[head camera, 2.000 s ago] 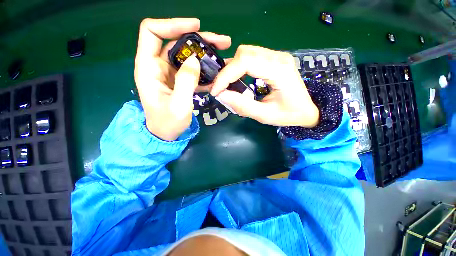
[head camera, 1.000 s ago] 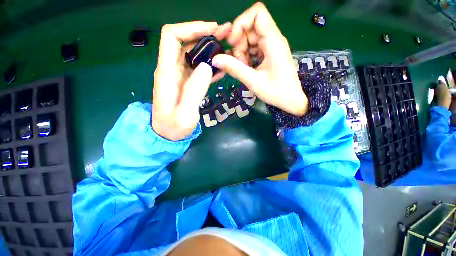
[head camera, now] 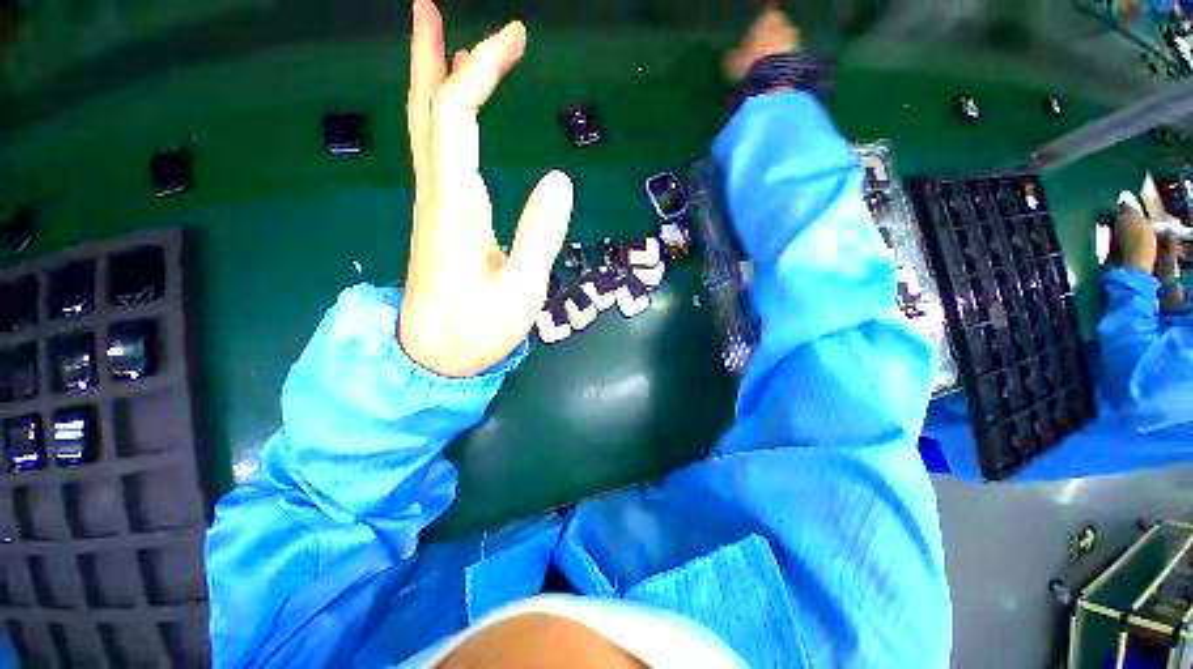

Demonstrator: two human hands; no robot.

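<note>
My left hand (head camera: 478, 255) is raised over the bench, fingers apart, palm showing, holding nothing. My right hand (head camera: 767, 42) is stretched to the far bench at the top; it is small and blurred, and its fingertips and anything in them cannot be made out. A small black watch unit (head camera: 582, 127) lies on the green mat between my hands. A dark rounded piece with a pale rim (head camera: 667, 196) lies nearer me. Below it is a cluster of flex parts with white L-shaped backings (head camera: 589, 303).
A large black pocket tray (head camera: 144, 490) is at left, several pockets holding glossy units. More loose units (head camera: 344, 132) sit along the far bench. A clear blister tray (head camera: 924, 307), partly under my right sleeve, and a narrower black tray (head camera: 1007, 320) are at right. Another person's hand (head camera: 1136, 238) is far right.
The black unit is out of my hands, and a unit now lies on the far mat. My left hand has opened. My right hand has moved away, up and right, uncovering the pale-rimmed piece.
</note>
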